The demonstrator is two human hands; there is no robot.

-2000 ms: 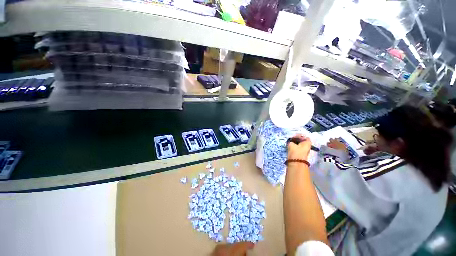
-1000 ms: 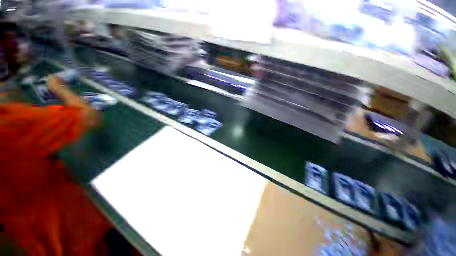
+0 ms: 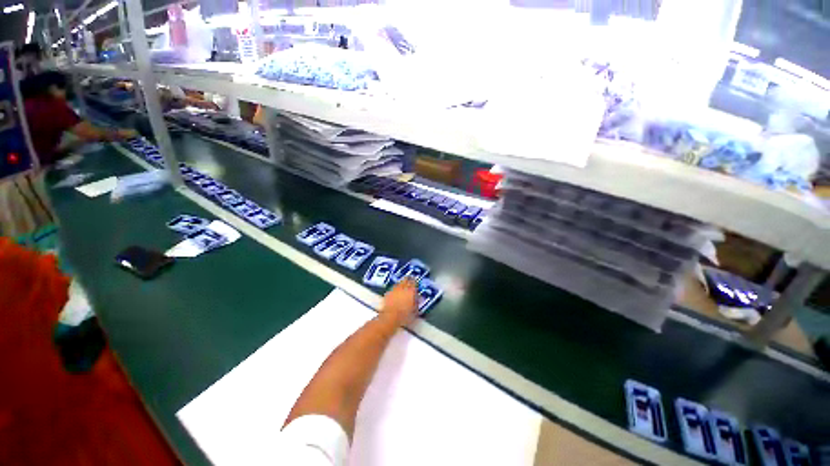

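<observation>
My left hand [image 3: 400,301] reaches over the pale rail onto the green belt. Its fingers are on a flat housing [image 3: 427,297] with a pale blue rim and dark blocks, at the near end of a row. Another housing [image 3: 412,270] lies just beyond the fingertips, partly covered by them. More housings [image 3: 380,271] lie along the belt to the left. The fingers partly hide the contact. My right hand is out of the picture.
A white sheet [image 3: 446,400] lies below the rail, beside a brown board [image 3: 573,448]. Stacked trays [image 3: 592,246] stand beyond the belt. A black item [image 3: 144,261] and housings on white paper [image 3: 217,238] are on the green bench. A person in orange [image 3: 55,364] is at left.
The view has swung left from the heap of small pieces, then shows more of the belt. My left hand now reaches the housings; my right hand has left the picture.
</observation>
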